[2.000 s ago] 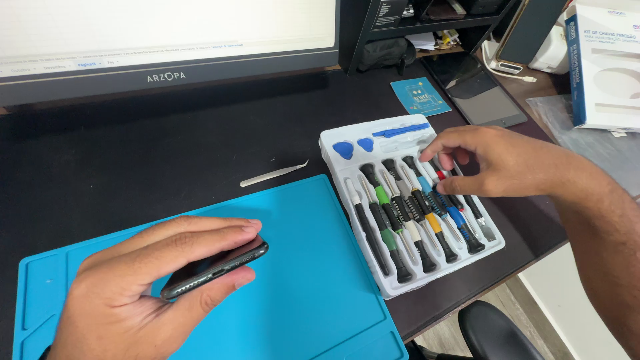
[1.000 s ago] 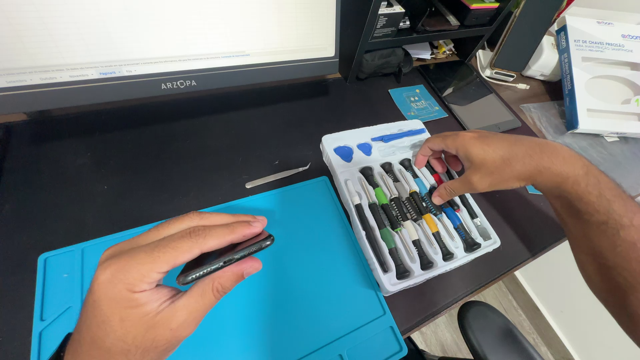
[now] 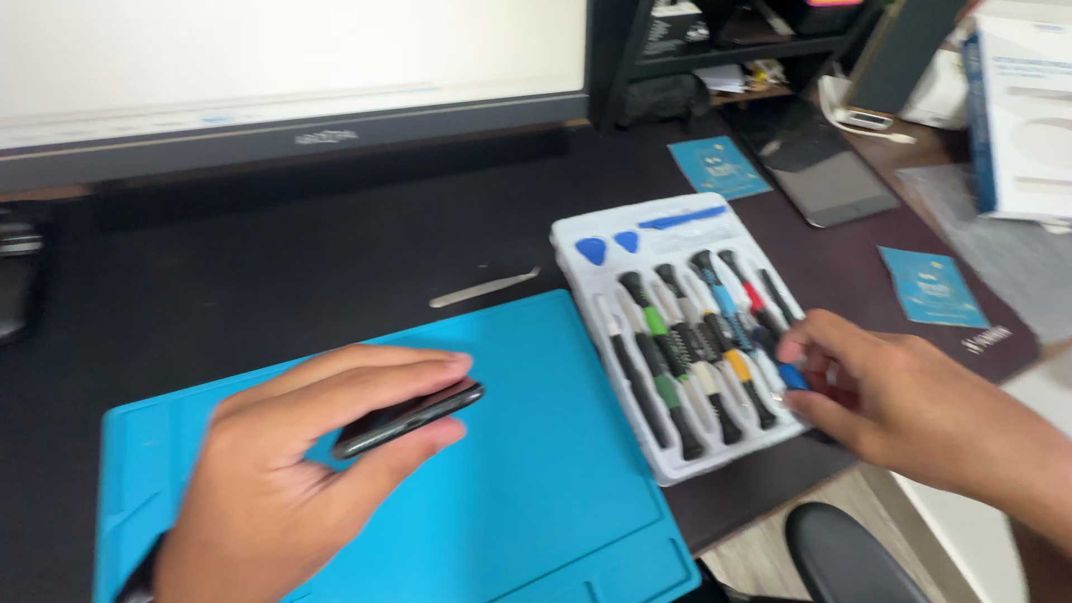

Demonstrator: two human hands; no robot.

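My left hand (image 3: 310, 469) grips a dark smartphone (image 3: 406, 419) by its edges, held tilted above a blue silicone work mat (image 3: 519, 502). To the right, a white plastic tray (image 3: 578, 335) holds several precision screwdrivers with coloured bands, two blue opening picks (image 3: 592, 249) and a blue pry tool (image 3: 682, 218). My right hand (image 3: 871, 394) is at the tray's lower right, its thumb and fingers around the blue-banded screwdriver (image 3: 791, 377); blur and the fingers hide how firmly it is held. Metal tweezers (image 3: 484, 290) lie between mat and monitor.
A monitor (image 3: 327, 138) stands behind. Beyond the tray are a teal card (image 3: 718, 167), a dark tablet (image 3: 829, 184) and a white cable (image 3: 871, 132). Farther right are another teal card (image 3: 934, 286), a clear plastic bag (image 3: 1005, 243) and a white box (image 3: 1030, 117). A black chair (image 3: 854, 553) is below.
My right hand has moved from the upper right screwdrivers down to the tray's lower right, at the blue-banded one. My left hand still holds the phone.
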